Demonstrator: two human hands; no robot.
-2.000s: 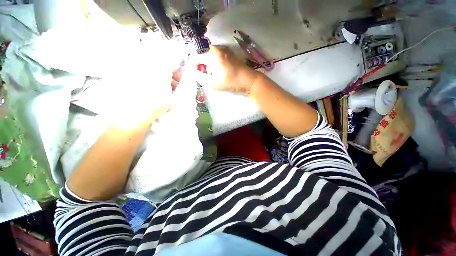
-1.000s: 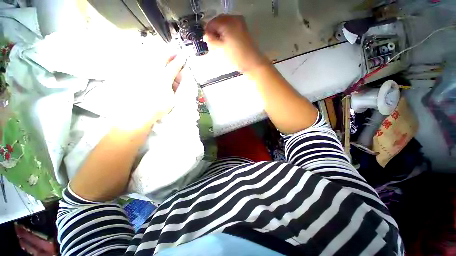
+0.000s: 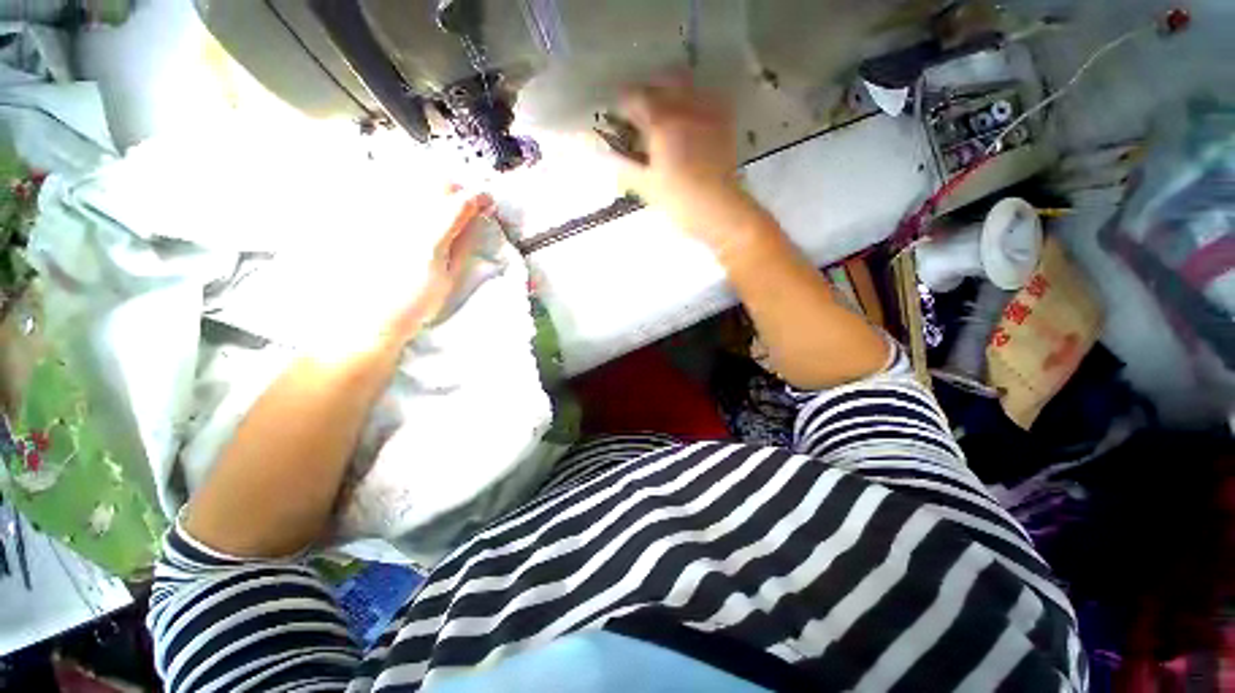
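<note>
Pale lining fabric [image 3: 447, 447] lies in large folds on the table and my lap, badly overexposed near the lamp. Green floral fabric [image 3: 81, 460] shows at the left, and a narrow green strip shows at the lining's right edge. My left hand [image 3: 454, 257] is on the lining, fingertips at its upper edge, left of and below the presser foot [image 3: 501, 142]; glare hides part of it. My right hand [image 3: 677, 136] is blurred, right of the needle area. Dark snips [image 3: 619, 133] show at its fingertips; whether it grips them is unclear.
The machine head [image 3: 610, 54] spans the top. A bobbin tray [image 3: 982, 129] with a pink-red cord is at the machine's right end. A white thread cone [image 3: 1009, 244] and an orange-brown paper piece with red characters [image 3: 1043, 339] are at the right.
My right hand has moved right from the presser foot to the snips. My left fingertips now sit a little below the foot. The view has shifted slightly.
</note>
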